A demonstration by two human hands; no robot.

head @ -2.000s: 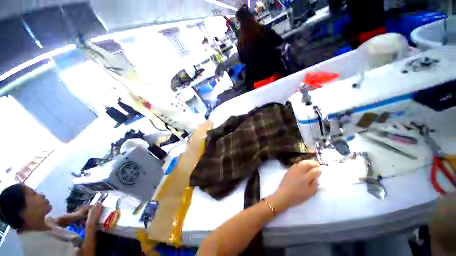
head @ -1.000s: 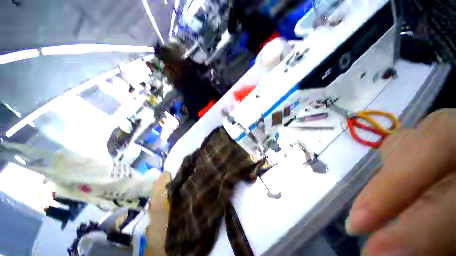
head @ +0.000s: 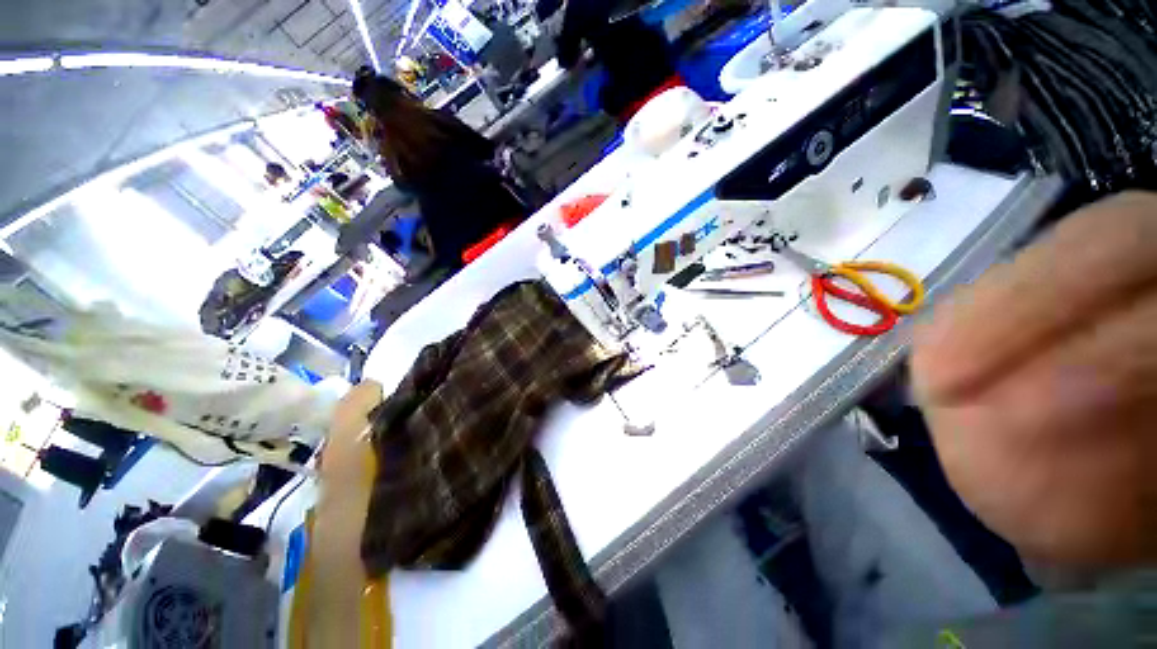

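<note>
A dark brown plaid garment piece (head: 470, 418) lies on the white machine table, its right corner at the presser foot (head: 622, 330) of the white sewing machine (head: 761, 159). A narrow dark strip (head: 549, 539) hangs from it over the table's front edge. My right hand (head: 1040, 380) is large, close and blurred at the right, in front of the table and away from the cloth. Its fingers look bent; whether it holds anything cannot be told. My left hand is out of the picture.
Scissors with red and yellow loops (head: 863, 294) lie on the table near tweezers (head: 736, 293) and snips (head: 740, 270). Dark cloth (head: 1066, 95) is heaped at the upper right. A grey fan box (head: 178, 590) stands lower left. People are behind the machine.
The view has swung right. My left hand was at the needle two seconds ago and is now out of view. My right hand has come up large at the right. The plaid stays at the foot.
</note>
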